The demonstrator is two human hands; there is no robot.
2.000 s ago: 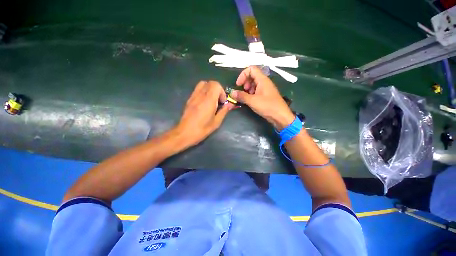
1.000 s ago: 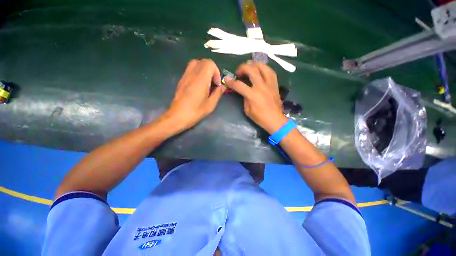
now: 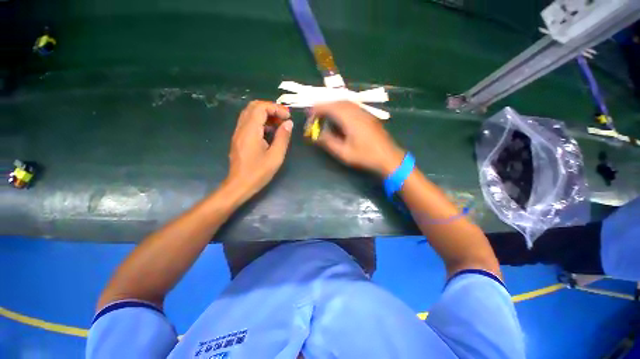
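A small circuit board module with a yellow block is at the fingertips of my right hand, which is motion-blurred. My left hand is to the left of it, apart from the module, with thumb and index finger separated and a bit of orange at the fingertips. I see nothing else held in it. Both hands are just above the dark green surface. A blue strap is on my right wrist.
White strips and a blue-purple strip lie beyond my hands. An open clear bag of black parts and a slanting metal arm are right. Other modules lie left. A person's blue sleeve shows at right.
The module was between both hands; now my hands are apart and the module is with the right hand. The view has shifted, and another module shows at upper left.
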